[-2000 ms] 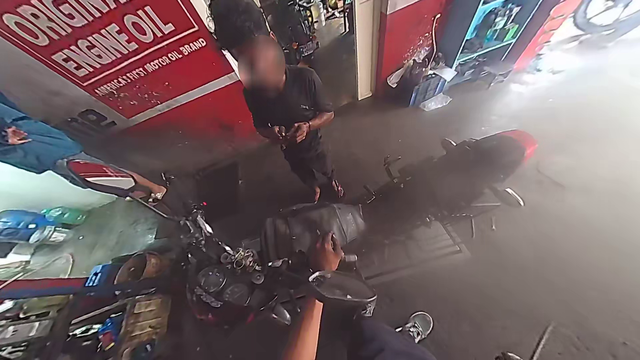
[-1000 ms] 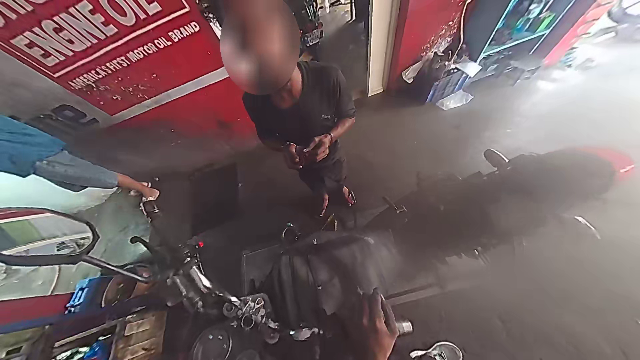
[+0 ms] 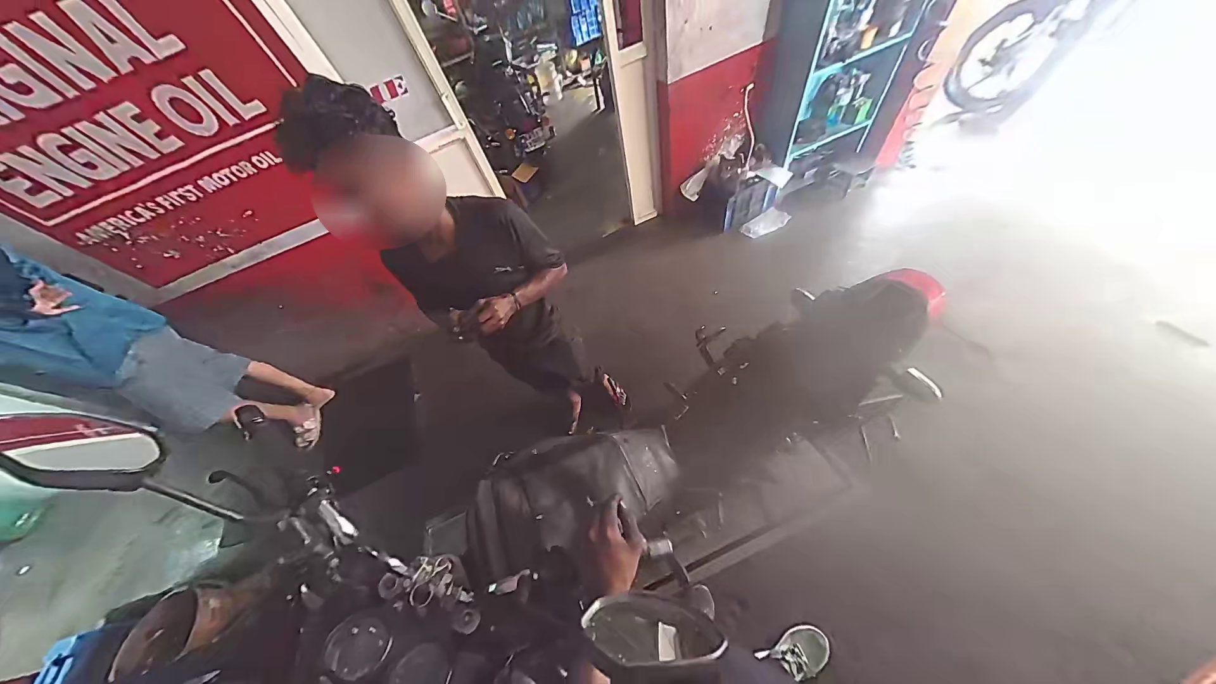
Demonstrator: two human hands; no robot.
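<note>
My left hand (image 3: 613,548) reaches up from the bottom of the view and is closed around the near handlebar grip, beside the bright bar end (image 3: 657,548). Next to it lies the black-covered fuel tank (image 3: 570,484) of a motorcycle. Below the hand is a round rear-view mirror (image 3: 654,629), which hides part of my forearm. The round gauges (image 3: 358,646) and the key area sit to the left. My right hand does not show; a blurred skin-toned patch at the bottom right corner is too small to tell.
Across the tank stands a person in dark clothes (image 3: 513,285), hands together at a small dark thing. Another person in blue (image 3: 142,351) sits at the left, near the far mirror (image 3: 81,451). A second motorcycle (image 3: 807,361) and a shelf (image 3: 855,85) are behind; a shoe (image 3: 798,653) shows below.
The view has shifted. The standing person's head has turned towards the left, hands still together. My left hand remains at the grip.
</note>
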